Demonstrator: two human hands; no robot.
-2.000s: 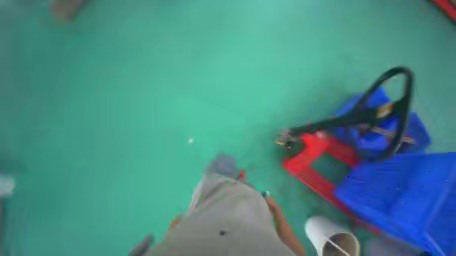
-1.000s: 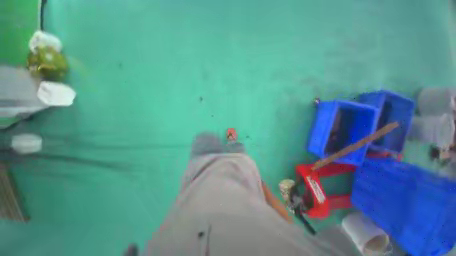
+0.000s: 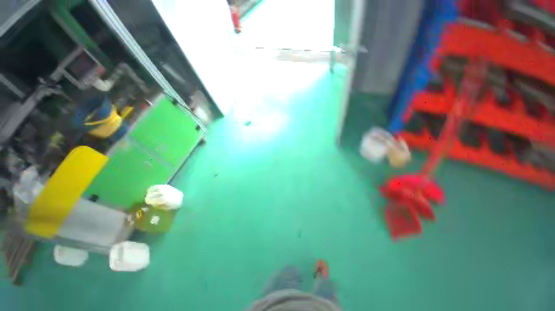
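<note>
Neither of my hands is in the picture. The view is blurred. The bottom of my grey clothing (image 3: 295, 300) and one orange-red shoe (image 3: 321, 267) show at the lower edge. Nearest in front of me is the green floor (image 3: 255, 200). What my hands hold, if anything, cannot be seen.
A bright open doorway (image 3: 286, 58) lies ahead. At left are a green cabinet (image 3: 143, 161), a yellow panel (image 3: 66, 189) and white containers (image 3: 129, 256). At right are an orange-red rack (image 3: 487, 109), a red broom and dustpan (image 3: 403, 220) and white and tan containers (image 3: 377, 144).
The view has lifted and moved on from the floor to the doorway. The blue crates and red pallet truck have left the view. My right forearm, seen earlier, no longer shows.
</note>
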